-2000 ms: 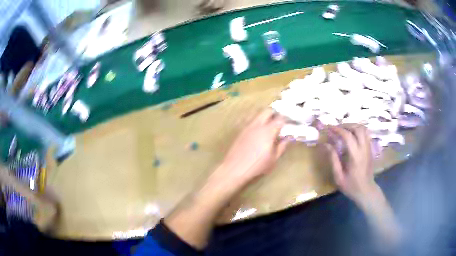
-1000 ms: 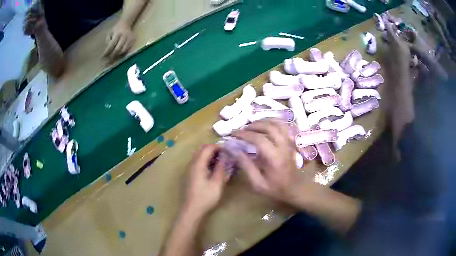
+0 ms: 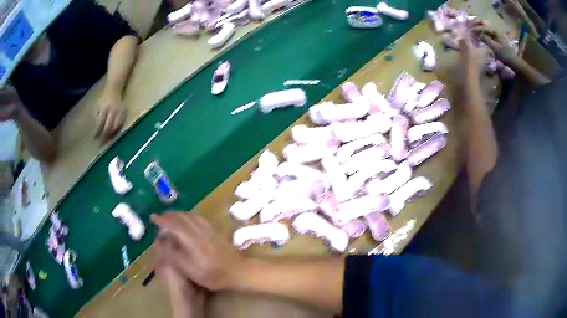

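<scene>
White to pale pink curved housing shells (image 3: pixel 357 149) lie heaped on the brown-covered bench, right of centre. My right hand (image 3: pixel 202 251) reaches across from the right, its blue-sleeved forearm in front of the heap's near edge. Its fingers lie over my left hand (image 3: pixel 174 279), which comes up from the bottom edge and is mostly covered. The hands are together at the bench edge beside the belt. Whether anything is between them is hidden. The end of a slim black tool (image 3: pixel 148 277) shows just left of them.
The green conveyor belt (image 3: pixel 230 149) carries scattered shells, a unit with a blue inside (image 3: pixel 161 182), thin white strips (image 3: pixel 155 133) and small pink-and-dark assemblies (image 3: pixel 57 236). A person in dark clothes (image 3: pixel 74 56) sits across the belt. Another worker's arm (image 3: pixel 479 124) is at right, beside parts.
The view has shifted, so the heap and belt parts appear lower and further left. My hands have moved away from the heap's edge toward the belt. The pinkish piece seen in them earlier is no longer visible.
</scene>
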